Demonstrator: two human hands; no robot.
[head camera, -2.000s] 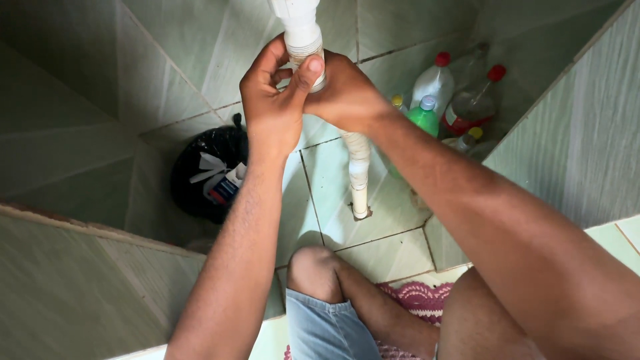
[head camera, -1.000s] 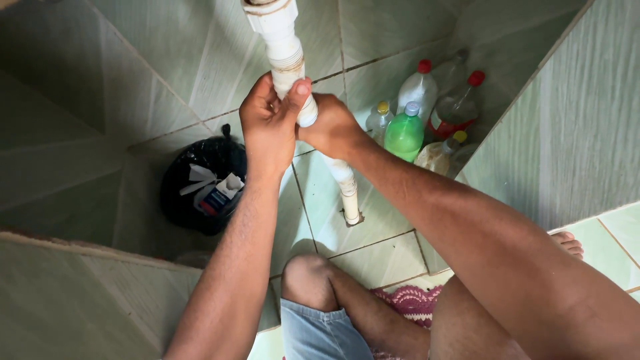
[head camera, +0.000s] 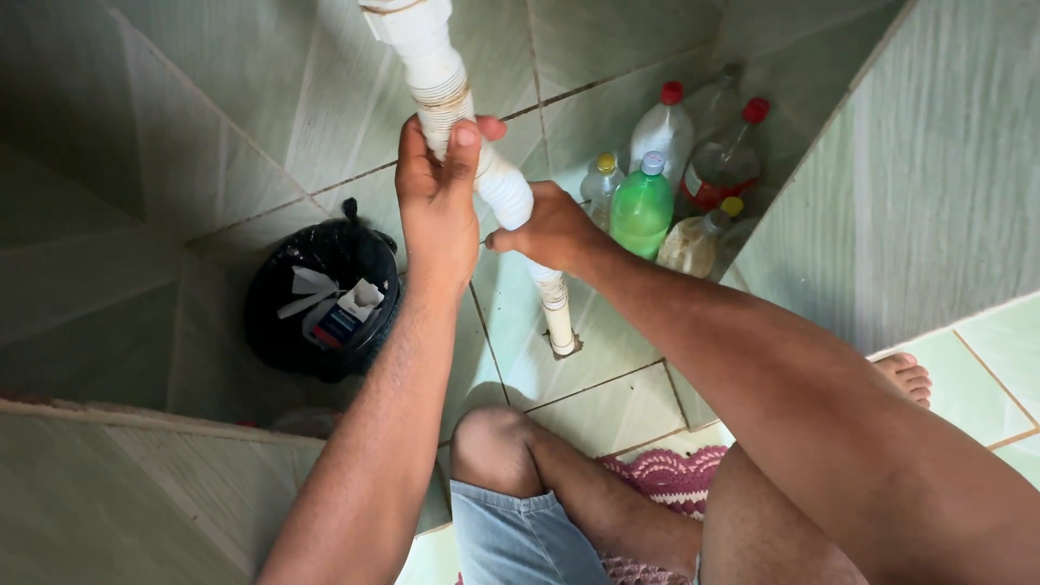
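Note:
A white corrugated drain pipe (head camera: 505,193) hangs from a white threaded fitting (head camera: 410,23) at the top and runs down to a hole in the tiled floor. My left hand (head camera: 443,191) wraps the upper corrugated part, its thumb across the front. Lower down, my right hand (head camera: 548,227) grips the pipe from the right at its bend, with the thumb low on the left side. Below that hand the pipe's lower end (head camera: 559,321) stands in the rough-edged floor hole. Parts of the pipe behind my fingers are hidden.
A black-bagged bin (head camera: 325,301) holding waste stands left. Several plastic bottles, including a green one (head camera: 642,211), stand right. Tiled walls (head camera: 934,162) flank both sides. A crocheted mat (head camera: 670,479) lies beneath my legs.
My right hand has moved down the pipe, apart from my left hand; earlier both were close together. The pipe now shows a bend between them.

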